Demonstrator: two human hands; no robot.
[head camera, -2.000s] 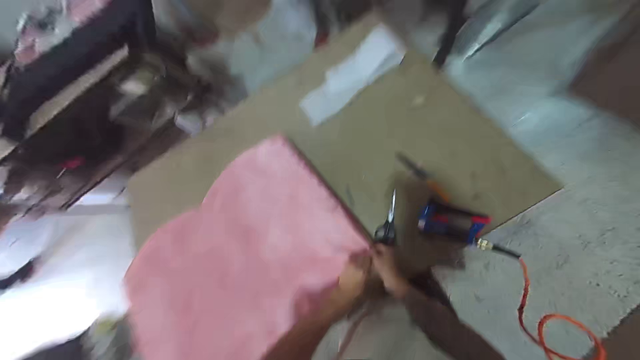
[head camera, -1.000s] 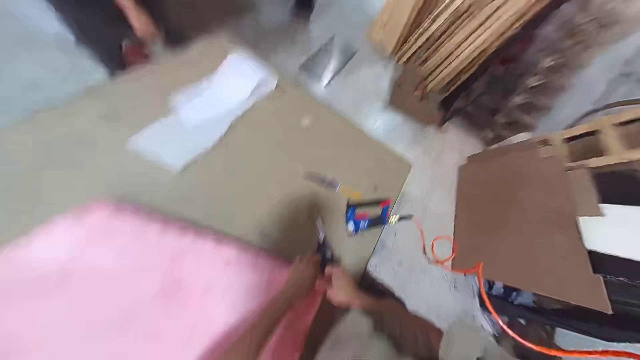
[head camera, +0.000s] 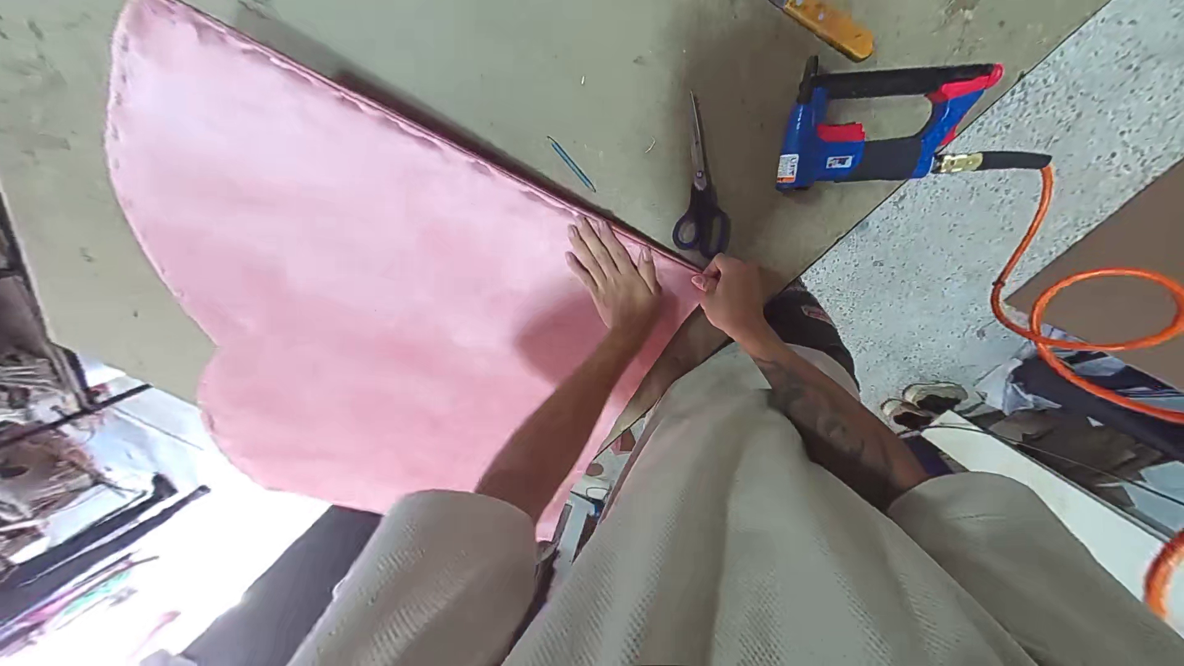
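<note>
A large pink fabric-covered panel (head camera: 370, 268) with a scalloped edge lies on the worktable (head camera: 610, 83). My left hand (head camera: 618, 277) rests flat on the fabric near its straight edge, fingers apart. At the panel's corner my right hand (head camera: 731, 291) pinches the pink fabric. Scissors with dark handles (head camera: 701, 203) lie just beyond my right hand. To their right is a blue pneumatic stapler (head camera: 860, 139), joined to an orange air hose (head camera: 1022, 240). A yellow-handled tool (head camera: 832, 28) lies above the stapler, partly out of view.
A thin blue strip (head camera: 571, 165) lies near the panel's straight edge. The table's edge runs diagonally past the stapler. Hose loops hang over the speckled floor (head camera: 925, 259) at right, near a brown board (head camera: 1110, 240) and a pair of shoes (head camera: 934, 398).
The view has shifted and looks down closer on the table. My hands, near each other at the panel's corner before, are now apart, the left lying flat on the fabric.
</note>
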